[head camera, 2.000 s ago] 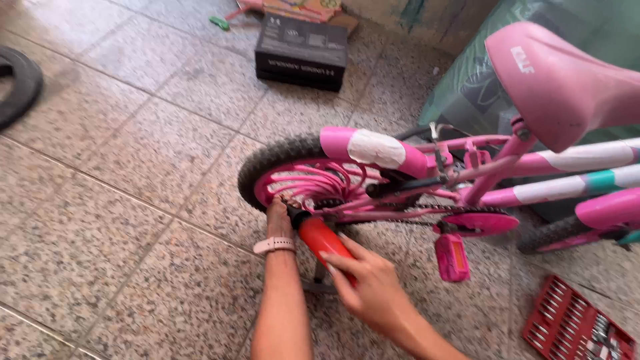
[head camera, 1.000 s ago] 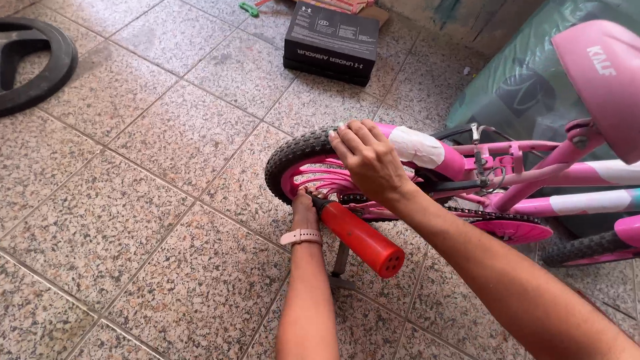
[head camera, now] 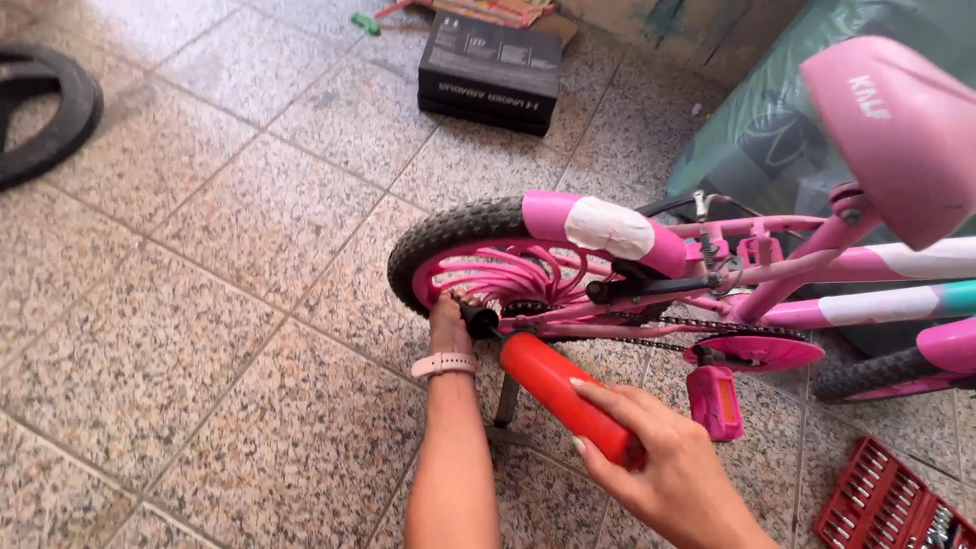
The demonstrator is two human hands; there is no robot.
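Observation:
A red hand pump [head camera: 564, 393] with a black head reaches toward the rim of the pink bicycle's rear wheel [head camera: 457, 217]. Around the red barrel's lower right end, my right hand [head camera: 656, 450] is closed. My left hand [head camera: 448, 324], below a pale pink wristband [head camera: 444, 364], is at the pump's black end beside the rim; its fingers are partly hidden, so its exact grip does not show. A pink fender [head camera: 602, 225] with a white patch covers part of the knobby tyre. The chain [head camera: 732, 328] and pink pedal [head camera: 714, 402] lie to the right.
A black shoe box [head camera: 488, 72] sits on the tiled floor beyond the wheel. The pink saddle [head camera: 892, 137] rises at upper right before a green plastic-wrapped object [head camera: 762, 130]. A red socket set [head camera: 884, 496] lies lower right, a black steering-wheel-like ring [head camera: 72, 114] far left.
My right hand has left the tyre, where it was one second ago, and is back on the pump's red barrel. The barrel now stands farther from the black head. My left hand stays by the rim.

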